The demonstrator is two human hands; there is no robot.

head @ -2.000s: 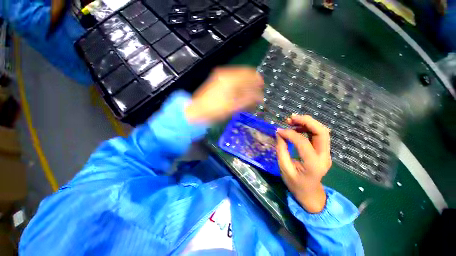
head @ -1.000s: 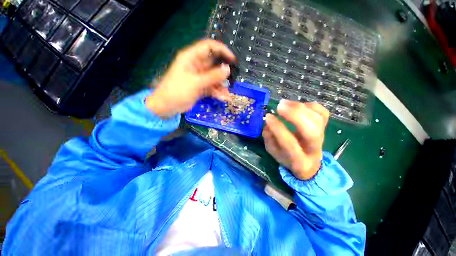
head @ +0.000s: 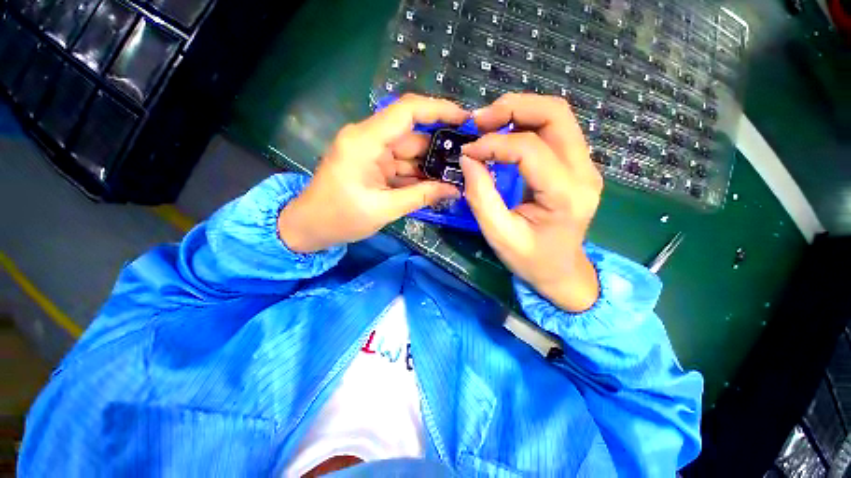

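A small black housing (head: 442,157) with a round spot and a pale-edged mark is held over the blue parts bin (head: 453,220). My left hand (head: 369,173) grips the housing by its edges between thumb and fingers. My right hand (head: 541,182) has its thumb and fingertips at the housing's right side; whether a tiny part is between them cannot be told. The bin is mostly hidden beneath both hands, and its loose parts hardly show.
A clear blister tray (head: 597,93) with rows of small dark parts lies beyond the hands. Black blister trays (head: 103,84) are stacked at the upper left, with more at the lower right. Tweezers (head: 666,252) lie on the green surface (head: 690,308) right of my right sleeve.
The two hands, apart before, have come together over the bin. The black housing now shows clearly in my left hand. The view has shifted slightly.
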